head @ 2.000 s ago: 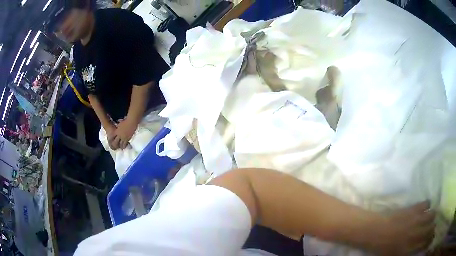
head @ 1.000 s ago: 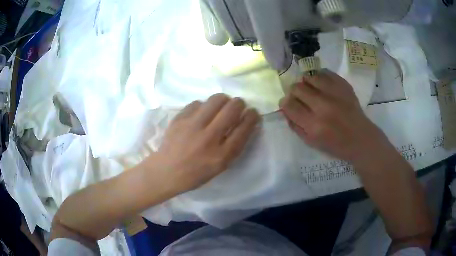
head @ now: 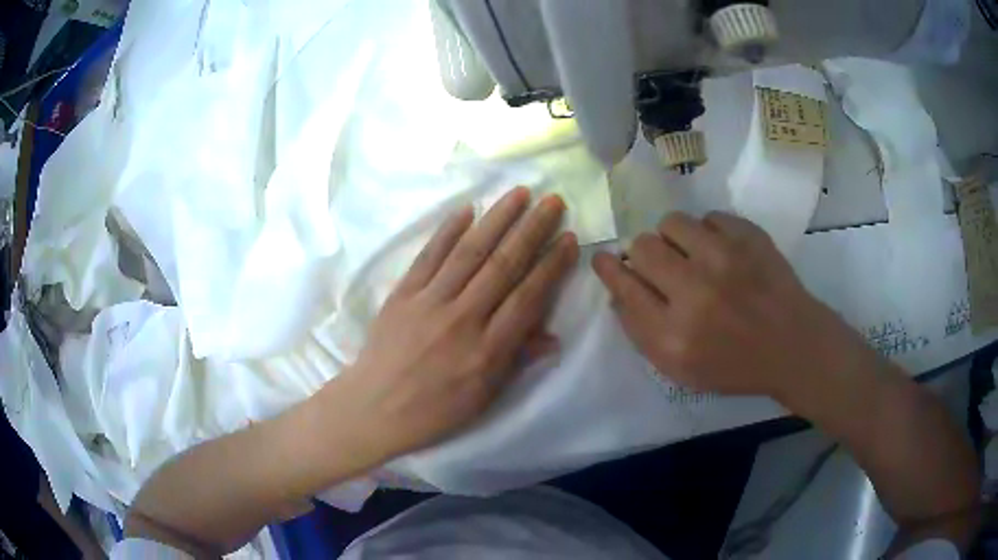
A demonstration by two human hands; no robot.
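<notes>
White garment cloth (head: 296, 219) spreads over the table left of and below the sewing machine head (head: 657, 44). A small white piece (head: 589, 202) with a crisp corner lies under the yellow lamp light near the needle area. My left hand (head: 476, 312) lies flat on the cloth, fingers slightly apart, pressing it. My right hand (head: 700, 301) is at the right edge of the cloth, just below the small piece's corner, with fingers curled; whether it pinches cloth is hard to tell. The machine head hides the needle.
The machine lamp (head: 464, 60) hangs left of the head. White strips (head: 779, 181) lie to the right, one under a tan printed ticket (head: 795, 117). Another tan ticket (head: 977, 252) is at the far right. A printed scale (head: 892, 334) marks the front table edge. A blue bin (head: 312, 536) shows below.
My left hand has flattened and its fingers have spread on the cloth. My right hand has moved down, away from the ribbed knob. Earlier, the view showed the cloth heap and a seated person.
</notes>
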